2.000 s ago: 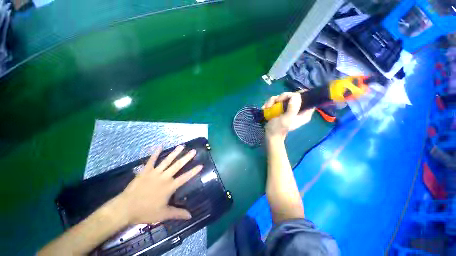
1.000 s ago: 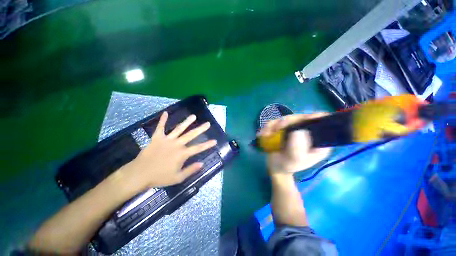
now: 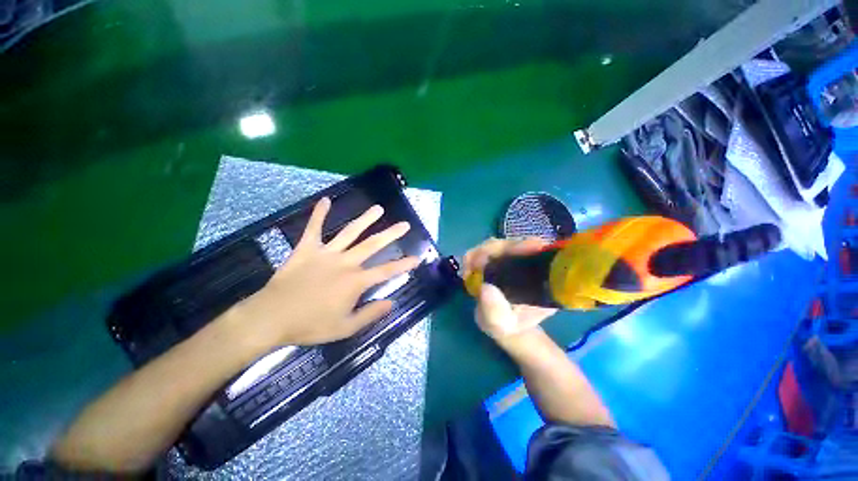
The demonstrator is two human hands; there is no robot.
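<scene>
The black plastic housing lies slanted on the silvery bubble wrap sheet. My left hand rests flat on the housing with fingers spread. My right hand grips the electric screwdriver, held nearly level, its yellow nose towards the housing's right corner. The tip is at or very near that corner; contact and any screw cannot be made out. The round screw dish sits behind the screwdriver, partly covered by it.
A slanting metal post stands at the upper right. Beyond it is a stack of housings with pale sheets. The green bench borders the blue floor on the right. A dark cord runs below the screwdriver.
The screwdriver has moved from the screw dish left to the housing's right corner. The housing has turned and its ribbed lower edge shows more. My left hand stays on it.
</scene>
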